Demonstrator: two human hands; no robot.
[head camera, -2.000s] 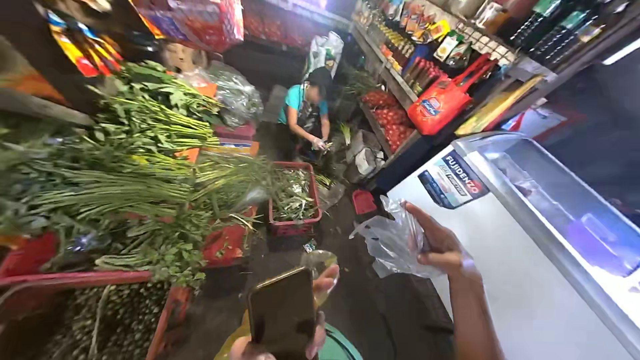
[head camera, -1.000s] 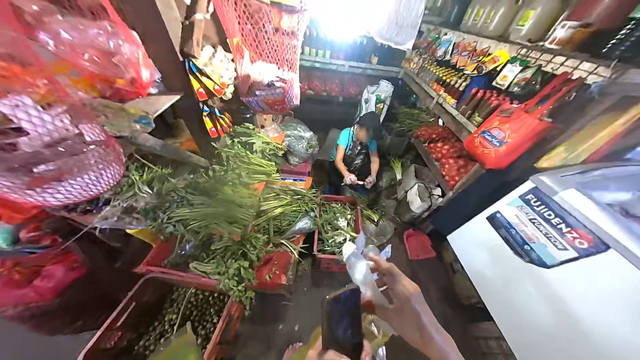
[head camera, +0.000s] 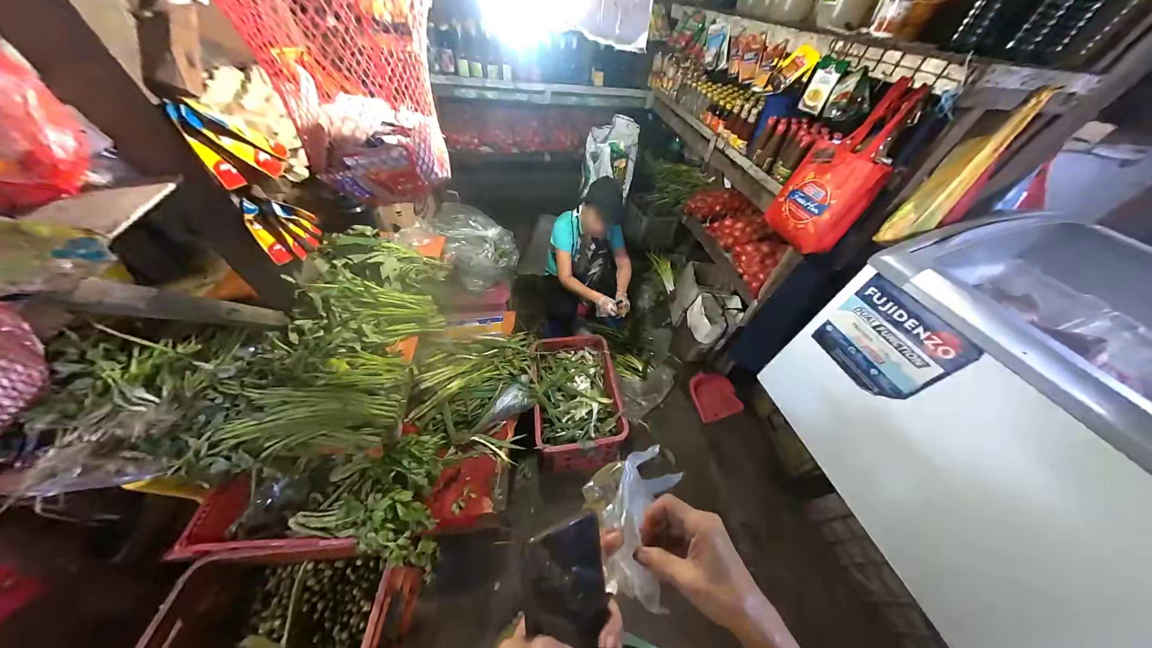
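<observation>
My left hand (head camera: 612, 621), low in the view, is wrapped around a dark smartphone (head camera: 565, 580). A translucent white plastic bag (head camera: 634, 522) stands up just right of the phone, between it and my right hand (head camera: 697, 549). The right thumb and forefinger are bent at the bag's right side; whether they pinch the film is not clear. A second clear plastic piece (head camera: 601, 486) shows behind the bag. Past the hands sits a red plastic crate (head camera: 580, 454) of cut green stalks (head camera: 576, 396).
A chest freezer (head camera: 981, 477) fills the right side. Leafy greens (head camera: 342, 405) are heaped at left above a crate of small round produce (head camera: 315, 598). Beyond the red crate a seated person (head camera: 589, 252) handles something small. A red dustpan (head camera: 715, 398) lies on the floor; shelves line the right wall.
My right hand and the plastic bag, apart from the phone two seconds ago, have come in close beside it. The left hand keeps the phone. The view has swung noticeably.
</observation>
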